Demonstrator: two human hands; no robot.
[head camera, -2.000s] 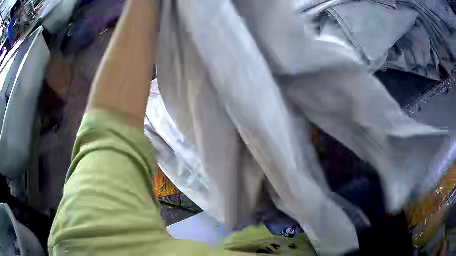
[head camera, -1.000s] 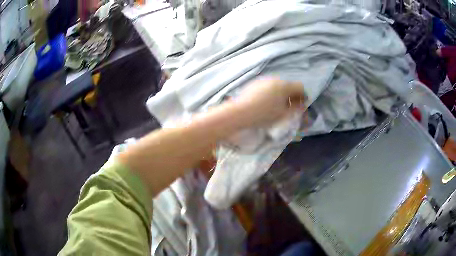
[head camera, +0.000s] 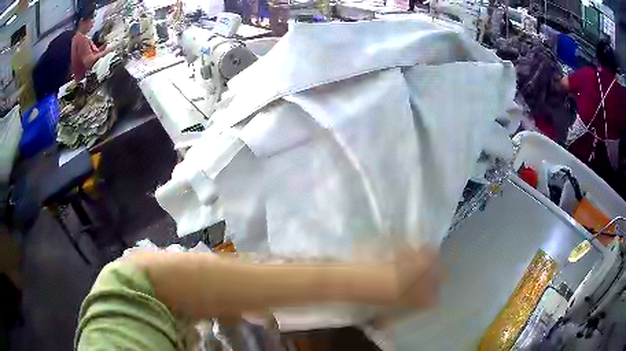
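A large pile of pale grey-white garment pieces (head camera: 343, 158) lies spread in broad overlapping folds in front of me, covering much of the table. My left hand (head camera: 415, 280) reaches across from the lower left at the near edge of the pile. It is strongly blurred, so I cannot tell whether its fingers hold cloth. My right hand is not in view.
A pale machine table (head camera: 473, 260) with amber tape (head camera: 522, 301) lies at right, beside part of a sewing machine (head camera: 597, 295). A white bin (head camera: 583, 185) stands behind it. Another machine (head camera: 216, 55), a stool (head camera: 68, 178) and two people are farther off.
The cloth that my left hand held over the pile's near side is no longer seen hanging from it. The hand has moved down and nearer, and the pile's top lies flatter.
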